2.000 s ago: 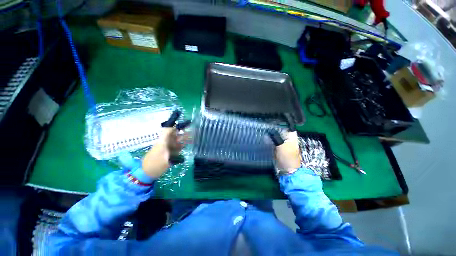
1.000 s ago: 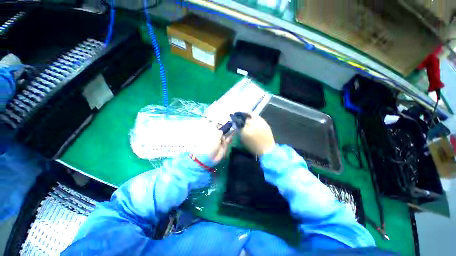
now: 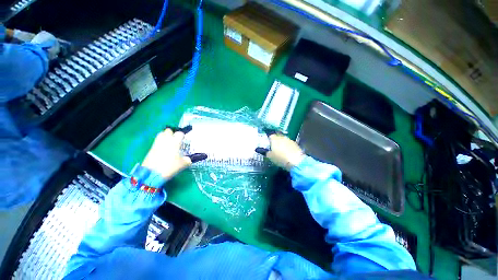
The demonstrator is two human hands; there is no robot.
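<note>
A clear blister tray, bright with glare, lies on the green mat among crinkled plastic wrap. My left hand, with black finger cots, grips its left end. My right hand, also with black finger cots, grips its right end. The parts in the tray are washed out; only a row along its near edge shows. A second, narrow ribbed tray lies just behind my right hand.
A stainless steel tray is right of my right hand, with dark bins in front, partly under my sleeve. A carton and black trays stand behind. Black totes and another person's blue sleeve are left. A dark parts crate is right.
The ribbed tray, earlier in my hands over the bins, now lies behind the wrapped tray. My hands have moved apart onto both ends of the wrapped tray. The view has swung left.
</note>
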